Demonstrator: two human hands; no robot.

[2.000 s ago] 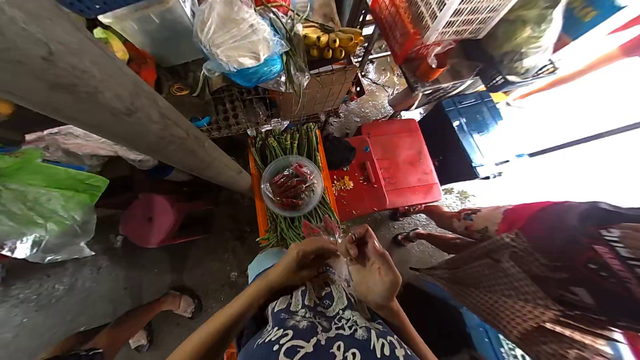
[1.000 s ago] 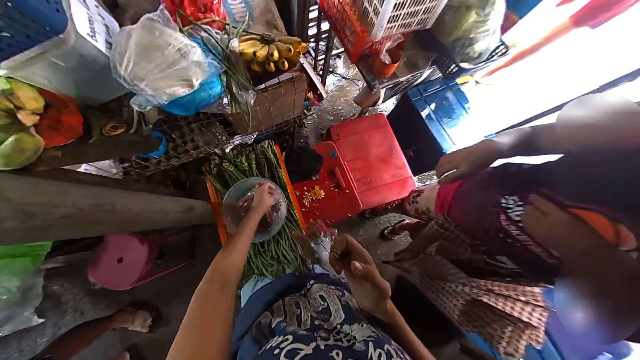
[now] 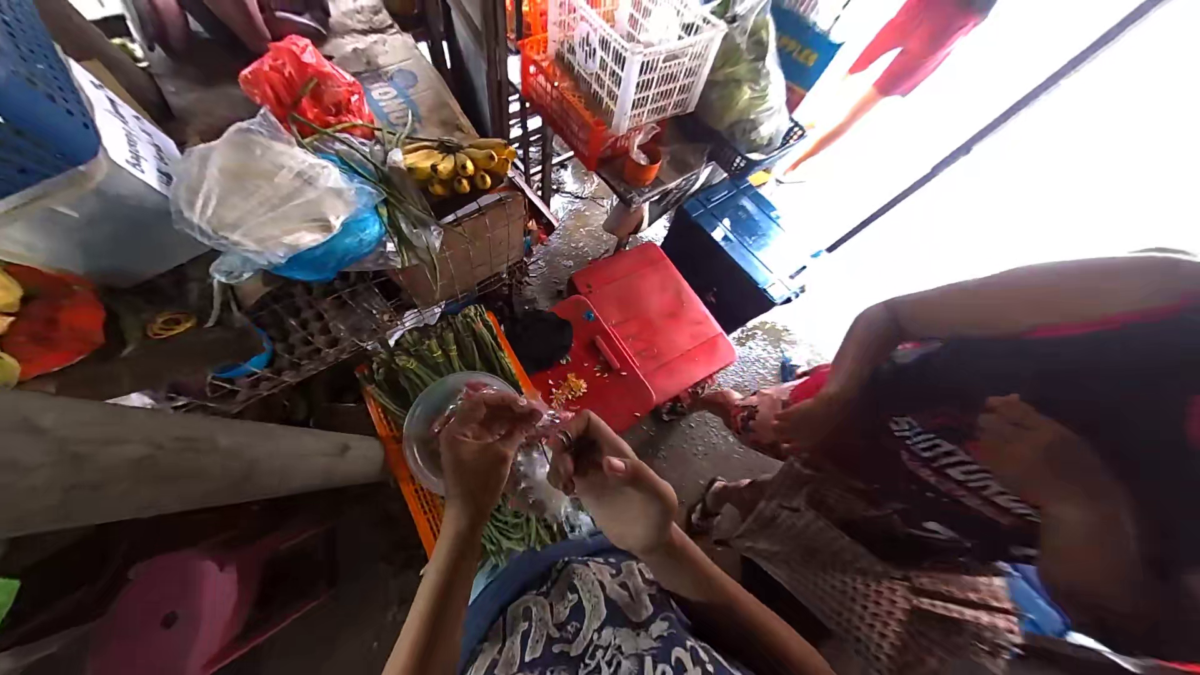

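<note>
My left hand [image 3: 487, 445] and my right hand [image 3: 614, 483] come close together over the near side of a round, clear plastic tub [image 3: 422, 424]. Between their fingertips is a small clear plastic bag [image 3: 542, 483], its lower part hanging below them. Reddish bits show at the left fingertips, too blurred to name. My left hand hides much of the tub's inside. The tub rests on long green beans [image 3: 441, 352] in an orange plastic crate [image 3: 405, 478]. Right of it, a red plastic lid or box top [image 3: 656, 323] carries yellow scraps [image 3: 568, 389].
A person [image 3: 975, 422] stands close on the right, holding a checked cloth or bag [image 3: 825, 553]. A concrete post [image 3: 187, 459] and a pink stool [image 3: 169, 609] are at left. Bananas [image 3: 459, 164], bagged goods [image 3: 272, 197] and a white crate [image 3: 637, 61] lie beyond; a blue bin [image 3: 731, 244] stands right.
My left hand was inside the tub a second ago and is now back beside my right hand at the small bag. The view has shifted. The person at right has come nearer since two seconds ago.
</note>
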